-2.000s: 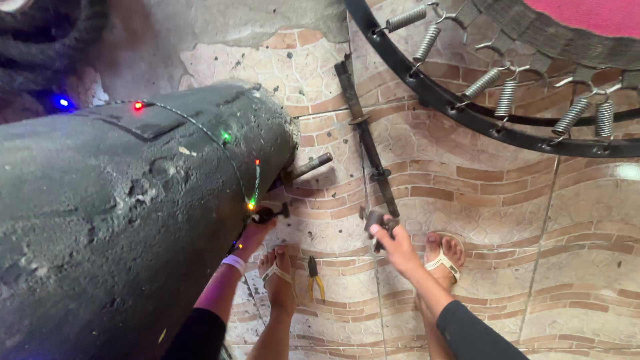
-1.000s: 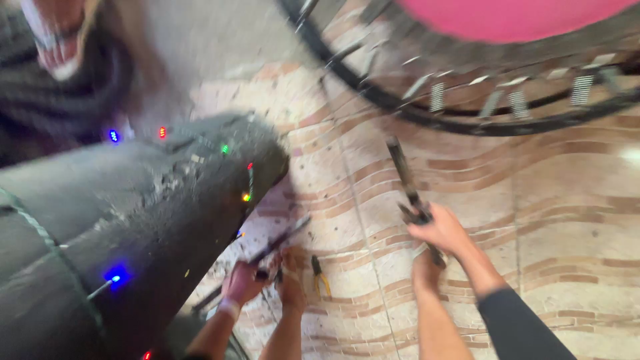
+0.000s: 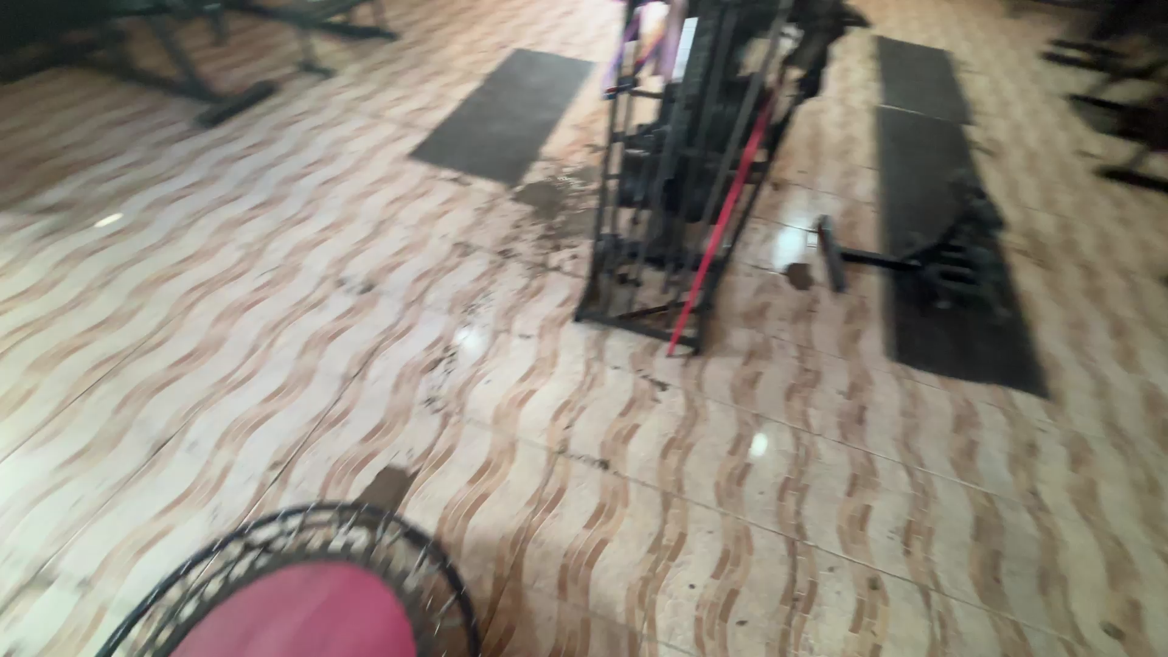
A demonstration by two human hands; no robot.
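Neither my left hand nor my right hand shows in the head view now, so what they hold is hidden. Nearest to me, at the bottom left, lies a round mini trampoline (image 3: 301, 607) with a pink centre, a black rim and metal springs. The picture is blurred. A black metal frame (image 3: 593, 265) of a gym machine stands upright on the tiled floor, with a red bar (image 3: 730, 214) slanting along its right side.
Dark mats (image 3: 511, 114) lie behind the frame on the left, and a long dark mat (image 3: 944, 246) on the right carries a black metal stand (image 3: 958, 260). Black bench legs (image 3: 173, 55) are at the upper left, more dark equipment (image 3: 1118, 109) at the right edge. Dirt (image 3: 552, 210) marks the wavy-patterned tiles.
The view has swung far up across the room. Both hands, the dark cylinder with coloured lights and the pliers have left it. A second earlier, each hand was at a dark metal piece.
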